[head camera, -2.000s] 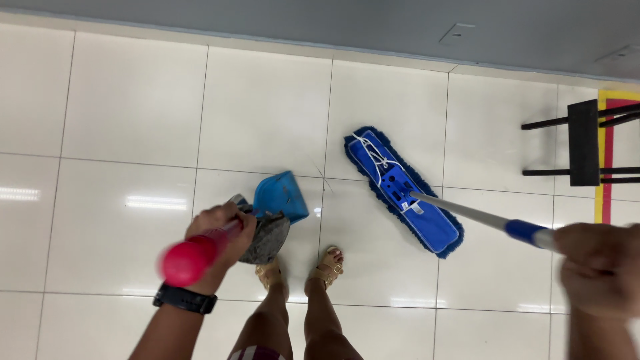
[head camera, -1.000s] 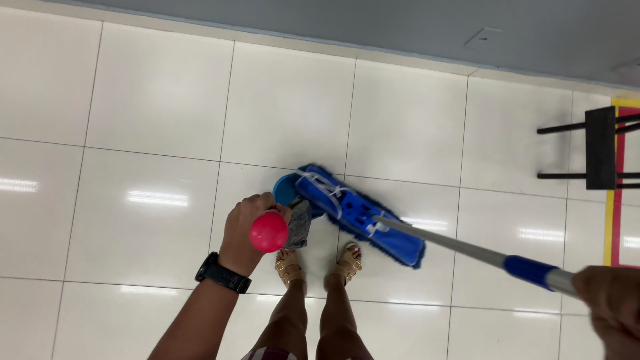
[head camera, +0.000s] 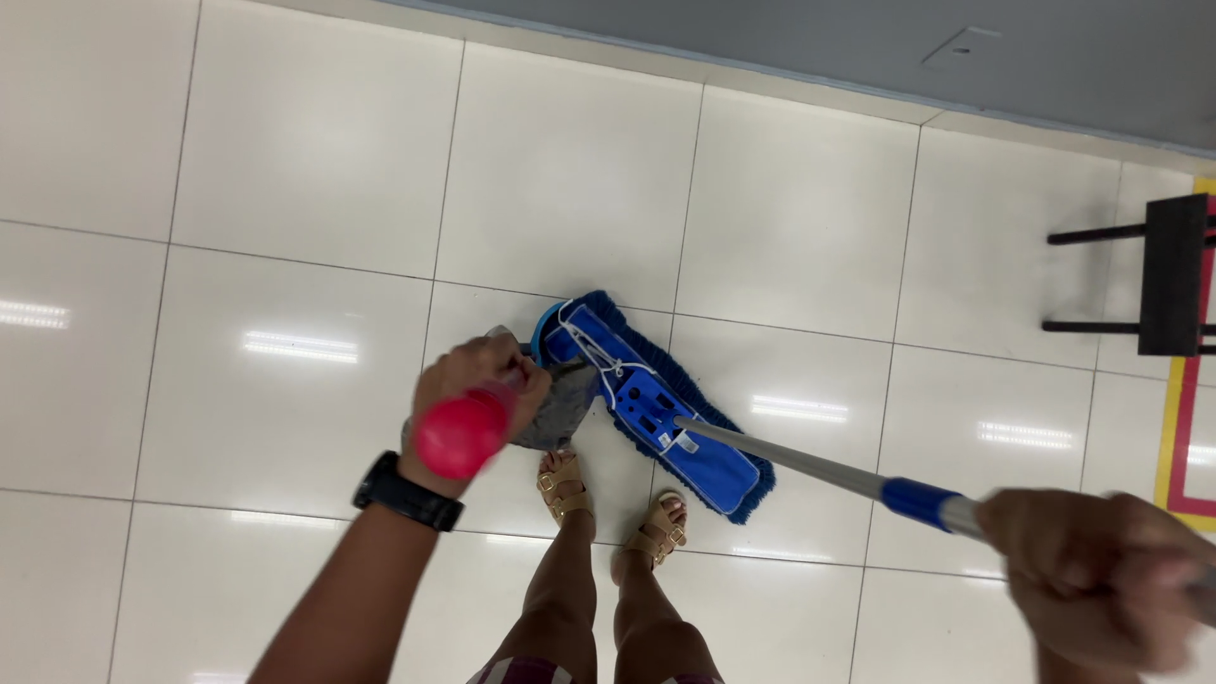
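My left hand (head camera: 480, 399) is closed around a handle with a pink-red rounded end (head camera: 461, 435). Below that hand, a blue dustpan (head camera: 544, 332) shows only its rim, and a dark grey, dirty-looking piece (head camera: 559, 407) lies beside it; how they join is hidden. My right hand (head camera: 1092, 570), blurred, grips the metal pole (head camera: 798, 458) of a dust mop, just past its blue collar. The blue mop head (head camera: 665, 408), with white ties and a fringed edge, lies aslant on the floor, its upper left end overlapping the dustpan.
My sandalled feet (head camera: 655, 532) stand just below the mop head on the glossy tiled floor (head camera: 570, 180). A grey wall or panel (head camera: 807, 47) runs along the top. At the right, a black-legged piece of furniture (head camera: 1173, 275) stands by yellow and red floor tape (head camera: 1178, 427).
The mop head was apart from the dustpan two seconds ago, to its right; it moved left against it and overlaps it now. Both hands have kept their holds.
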